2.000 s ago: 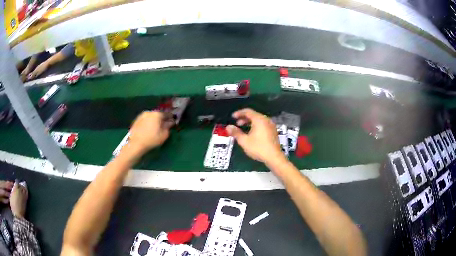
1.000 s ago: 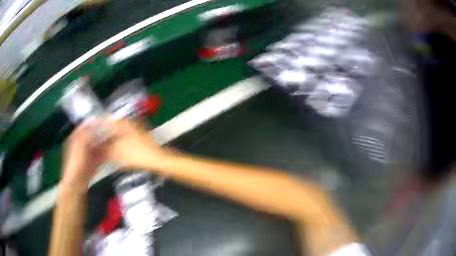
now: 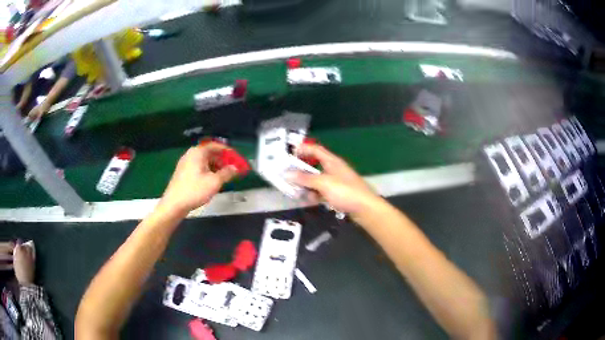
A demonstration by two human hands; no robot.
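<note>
My left hand (image 3: 199, 174) is bare and pinches a red piece (image 3: 233, 161) over the near edge of the belt. My right hand (image 3: 333, 180) holds a pale panel (image 3: 277, 156), tilted, with red showing by the fingers. Another pale part lies behind or against that panel; I cannot tell whether it is held. On the near bench lie bare panels (image 3: 276, 255) with large rounded openings, one upright and others overlapping to its left. Loose red pieces (image 3: 221, 272) lie among them. Small white strips (image 3: 306, 280) lie to their right.
The green belt (image 3: 358, 146) carries several pale units (image 3: 115, 170) with red ends. The white belt rail (image 3: 424, 184) runs below it. Black trays (image 3: 531, 265) with rows of panels stand at right. A slanting post (image 3: 41, 159) stands at left. Another person's hand (image 3: 24, 262) is at lower left.
The blurred view has swung back from the right. My hands, together over a pale part a second ago, are now apart, the left with a red piece and the right with a panel.
</note>
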